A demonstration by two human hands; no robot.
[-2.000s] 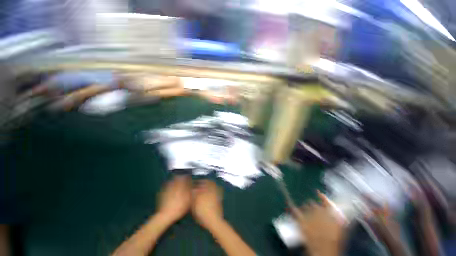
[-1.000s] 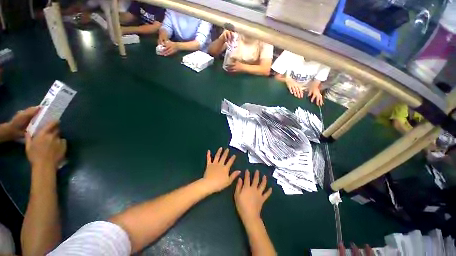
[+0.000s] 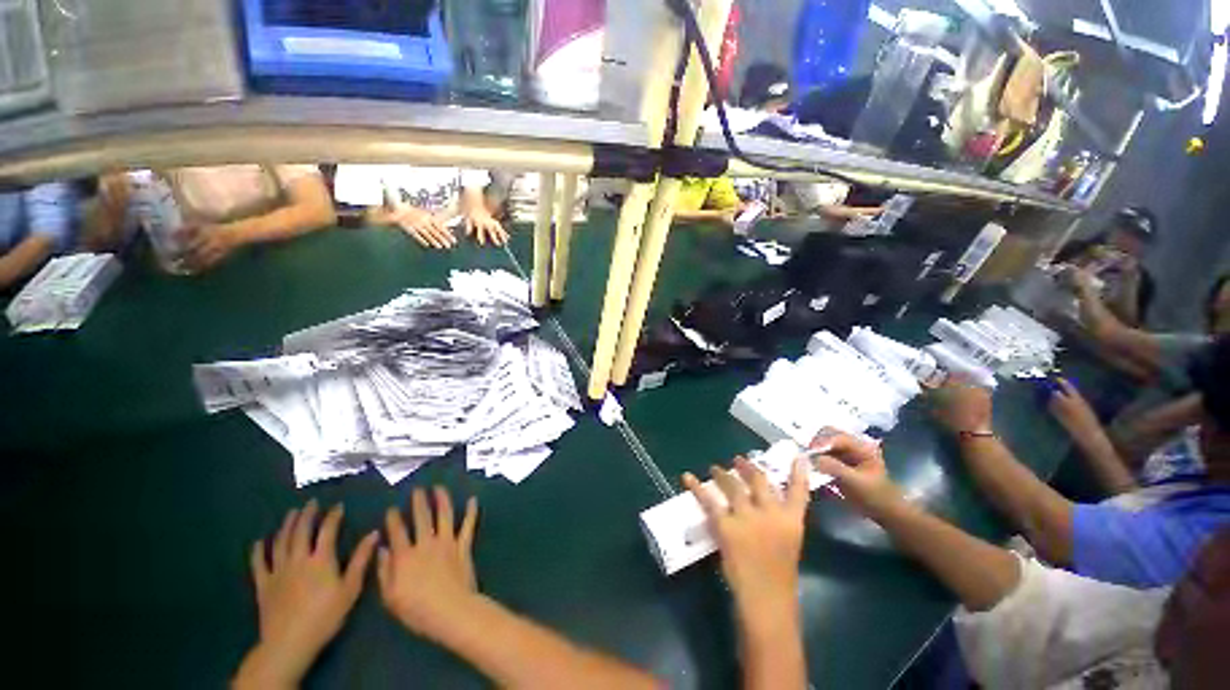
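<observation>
My left hand (image 3: pixel 308 577) lies palm down on the dark green table (image 3: pixel 122 539), fingers spread, holding nothing. My right hand (image 3: pixel 429 559) lies close beside it, also palm down with spread fingers and empty. Just beyond my fingertips is a loose heap of folded printed leaflets (image 3: pixel 405 378). The hands do not touch the heap. A single leaflet sticks out at its left side.
At right, a neighbour's hands hold a long white carton (image 3: pixel 679 530). Rows of white cartons (image 3: pixel 823 384) lie beyond. Pale shelf posts (image 3: pixel 634 276) stand right of the heap, near a seam (image 3: pixel 645 452). Dark items (image 3: pixel 823 290) lie behind. A shelf (image 3: pixel 405 151) hangs overhead. People sit around.
The view has swung right; more cartons and neighbours at the right now show. My hands stay flat and spread near the heap. The person holding a carton at the left is out of view.
</observation>
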